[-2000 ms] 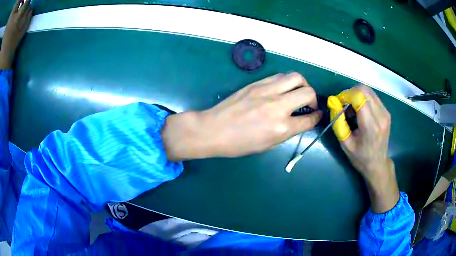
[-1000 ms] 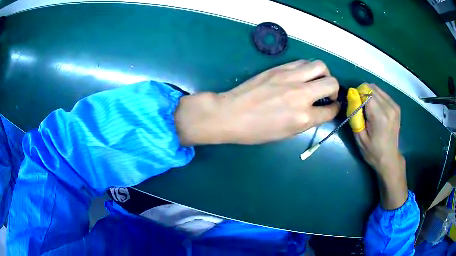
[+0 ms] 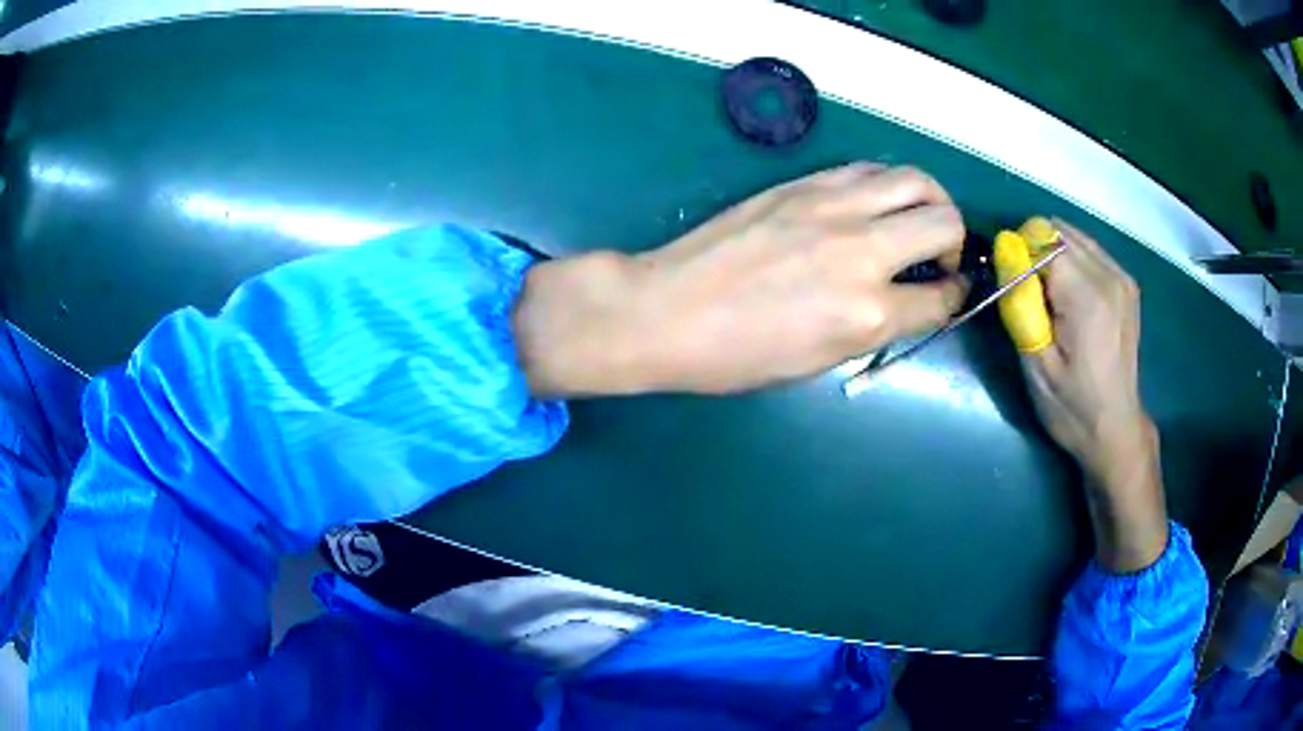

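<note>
My left hand (image 3: 779,286) is bare and closed around a black ring part (image 3: 977,263), which is mostly hidden by the fingers. My right hand (image 3: 1083,321) wears yellow finger cots (image 3: 1023,293) on thumb and index finger, close against the part. It holds a thin applicator (image 3: 950,326), whose shaft slants down to the left and ends in a whitish tip just below my left fingers. Another round black ring part (image 3: 770,102) with a centre hole lies flat at the bench's far edge, partly over the white rail.
The white rail (image 3: 986,136) curves between the glossy green bench (image 3: 715,528) and the green belt (image 3: 1143,86). Small dark parts lie on the belt at the top (image 3: 955,9) and right (image 3: 1263,200). A dark metal bracket (image 3: 1250,264) and a cardboard box (image 3: 1269,528) are at right.
Over the last second the applicator has swung to a flatter angle, its tip moving up toward my left fingers. The belt's black part has moved up and left. Another person's hand seen earlier has left view.
</note>
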